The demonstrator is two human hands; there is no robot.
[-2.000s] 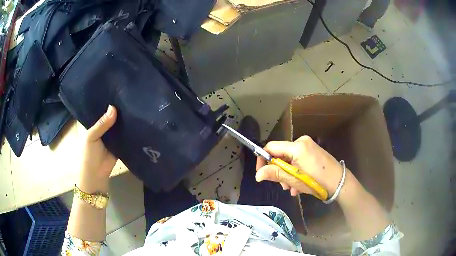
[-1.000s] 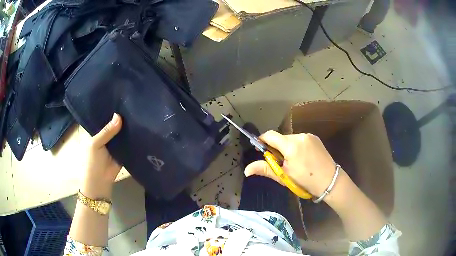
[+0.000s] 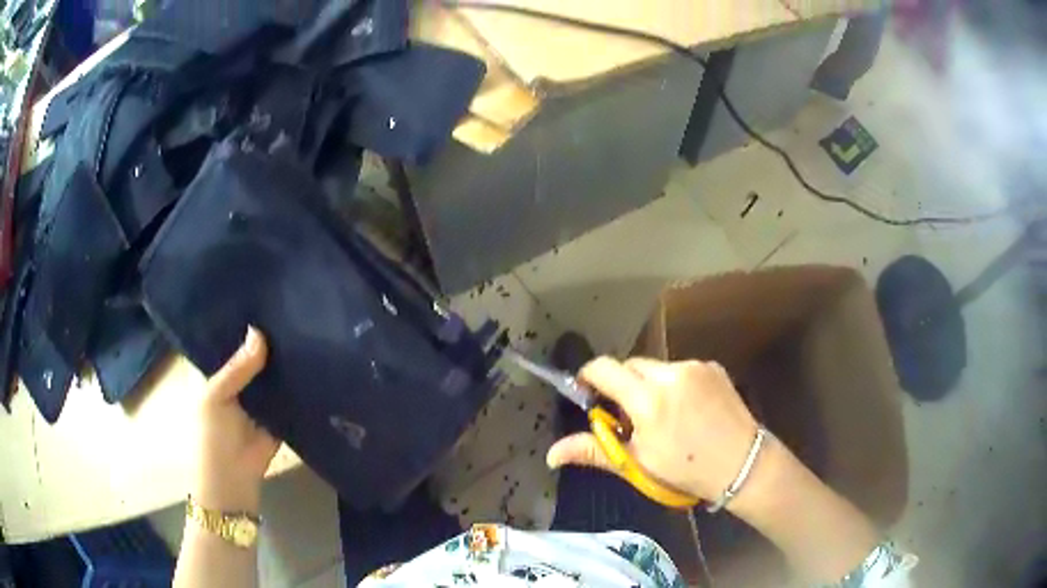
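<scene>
My left hand (image 3: 238, 408) holds a black bag panel (image 3: 287, 304) by its lower left edge, thumb on top, fingers hidden beneath. The panel has a small pale logo near its lower end and short black tabs sticking out at its right corner. My right hand (image 3: 666, 425) holds scissors (image 3: 626, 462) with yellow-orange handles. The silver blades point up-left, their tips close to the tabs; whether they touch is unclear. A pile of black panels (image 3: 86, 247) lies on the table behind and left of the held panel.
An open carton (image 3: 781, 293) stands on the floor at right, beside a round black base (image 3: 922, 327). A black cable (image 3: 792, 167) runs over the cardboard sheet (image 3: 597, 52) and floor. A blue crate (image 3: 126, 563) shows at lower left. Black trimmings are scattered on the floor.
The view has tilted, so the scene sits lower in the picture. The scissors have stayed near the panel's tabs, with their handles swung slightly left. Both hands keep their holds.
</scene>
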